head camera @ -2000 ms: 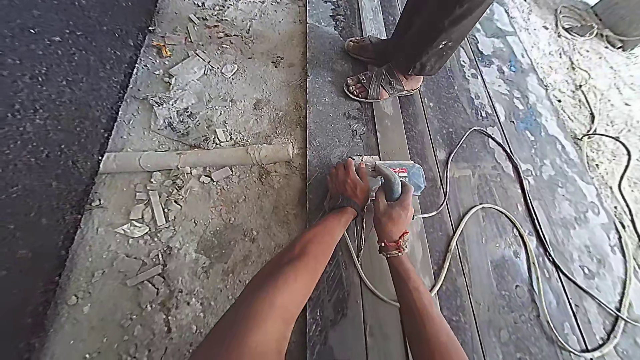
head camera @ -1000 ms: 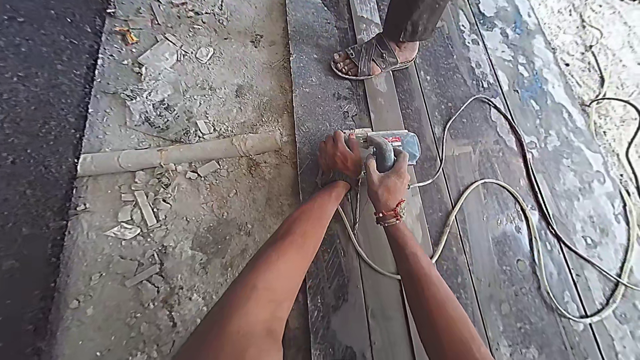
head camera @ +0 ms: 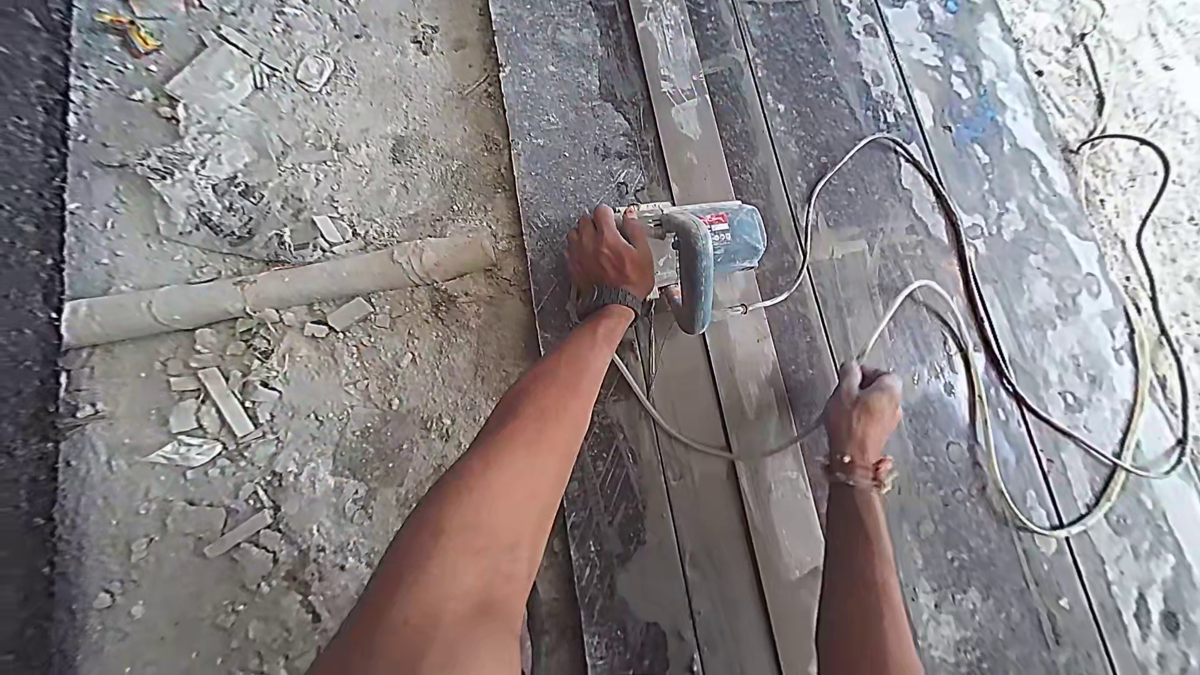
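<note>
A dusty blue handheld circular cutter point(head camera: 736, 236) lies across a narrow stone strip point(head camera: 764, 412) on dark stone slabs point(head camera: 581, 112). My left hand point(head camera: 611, 251), with a dark watch at its wrist, grips the front part of the tool; the blade cannot be seen. To the right and nearer to me, my right hand point(head camera: 862, 412) is closed on a pale hose point(head camera: 900, 305), clear of the tool's looped handle point(head camera: 694, 272). The hose bends left from this hand, across the strip toward the front of the tool. A cord runs from the tool's rear to the right.
On the dusty ground at the left lies a pale pipe point(head camera: 309, 284), its end close to the slab edge. Stone offcuts point(head camera: 225, 401) and a crumpled plastic sheet point(head camera: 211, 183) are scattered around it. Looped cable and hose point(head camera: 970, 272) spread over the slabs at the right.
My right hand has left the tool's handle, moved right and toward me, and taken hold of the hose. My left hand stays on the tool. The other person's feet are out of view.
</note>
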